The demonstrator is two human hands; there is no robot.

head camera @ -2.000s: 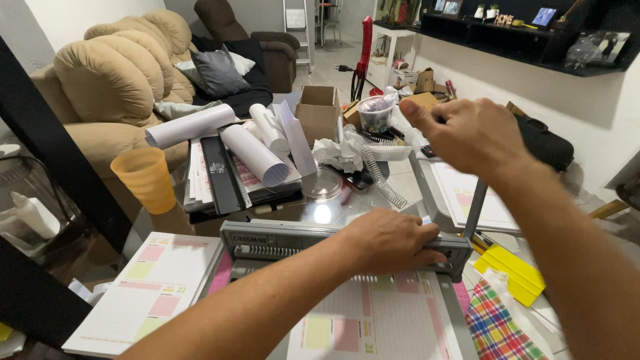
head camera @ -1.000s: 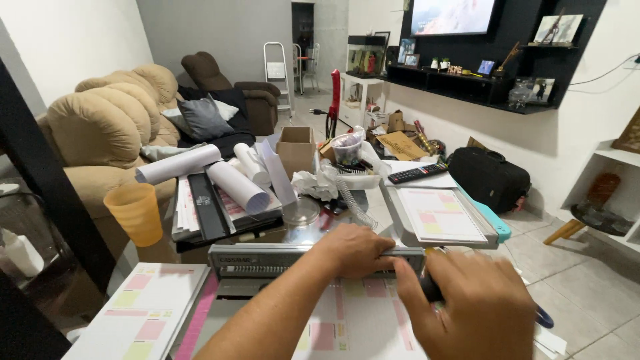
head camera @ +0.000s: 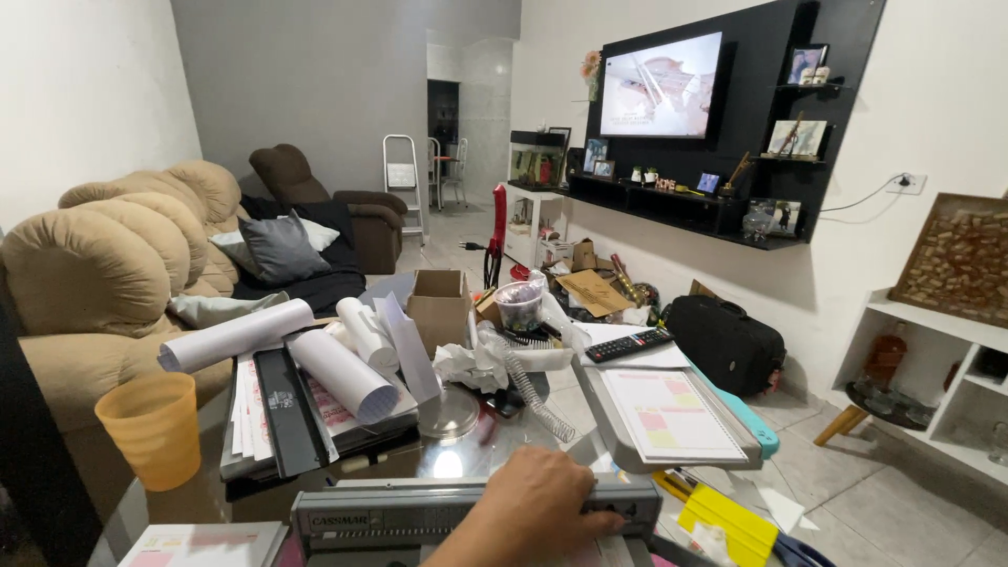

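My left hand [head camera: 543,504] reaches in from the bottom of the head view. Its fingers curl over the top of a grey comb-binding punch machine [head camera: 394,508] marked Cassmar, near its right end, with the thumb on the front side. Sheets in the machine show only a little at the bottom edge. My right hand is out of view. Left of the machine lies a stack of printed planner pages [head camera: 206,543]. Beyond it at the right, a spiral-bound planner [head camera: 673,413] rests on a grey device [head camera: 622,449]. A loose spiral coil [head camera: 535,402] lies behind the machine.
On the glass table [head camera: 457,461] stand an orange cup [head camera: 150,433], rolled papers [head camera: 339,374], a black binder cover [head camera: 287,409], a cardboard box [head camera: 437,311] and crumpled paper [head camera: 472,366]. A remote control [head camera: 630,345] lies behind the planner. A yellow plastic piece [head camera: 728,524] and a black bag [head camera: 724,342] are at the right.
My right hand, raised at the right and then low by the machine's right end, has left the view. My left hand stays on the machine. The view has tilted up.
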